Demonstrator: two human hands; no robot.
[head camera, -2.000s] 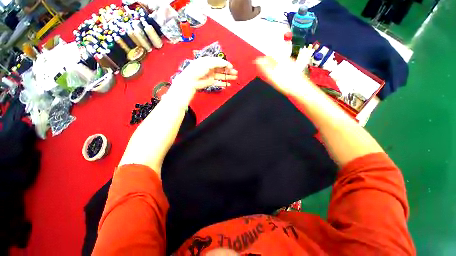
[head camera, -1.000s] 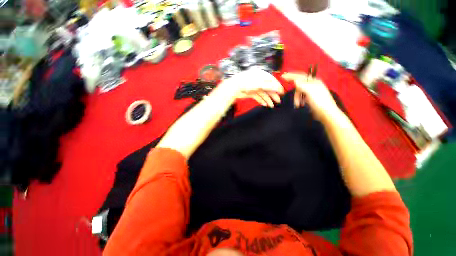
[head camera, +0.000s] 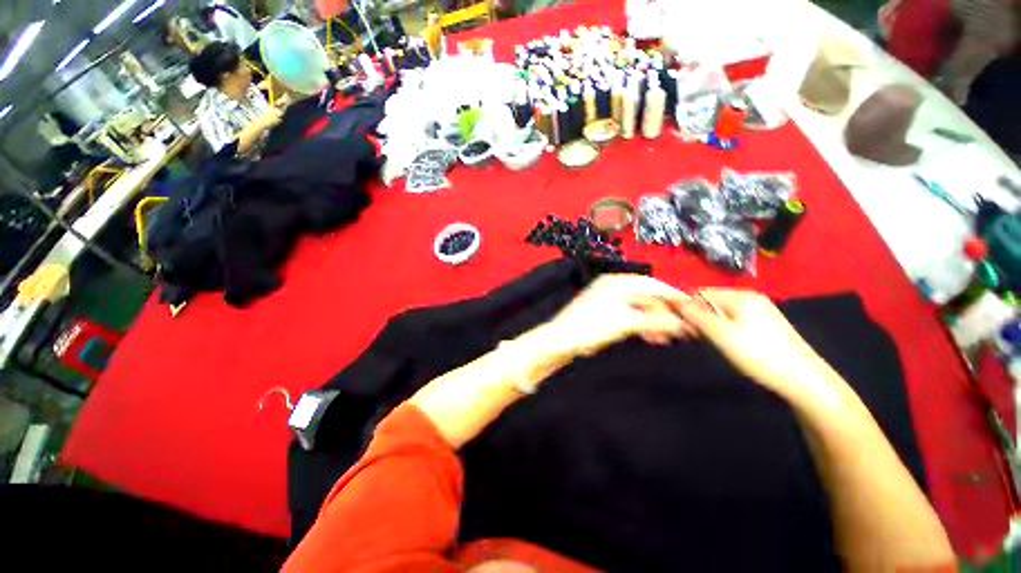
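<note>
The black coat (head camera: 649, 459) lies spread on the red-covered table, its collar end at the left with a pale metal hanger hook and a label (head camera: 310, 416). My left hand (head camera: 627, 310) and my right hand (head camera: 739, 321) meet over the coat's far part, fingertips together in a pinch. What lies between the fingertips is too small to tell; no needle or thread can be made out. Loose dark buttons (head camera: 574, 237) lie just beyond the coat. A white button bowl (head camera: 457, 243) stands to their left.
Bags with dark contents (head camera: 717, 213) and a black thread spool (head camera: 783, 227) lie beyond my hands. Many thread cones (head camera: 593, 84) crowd the far side. Dark garments (head camera: 269, 202) are piled at the left; a person (head camera: 230, 99) sits behind them. A white table (head camera: 884, 112) is at the right.
The view has swung left and up. My hands, apart before, are now together at the fingertips over the coat. The coat's collar end and hook show more fully.
</note>
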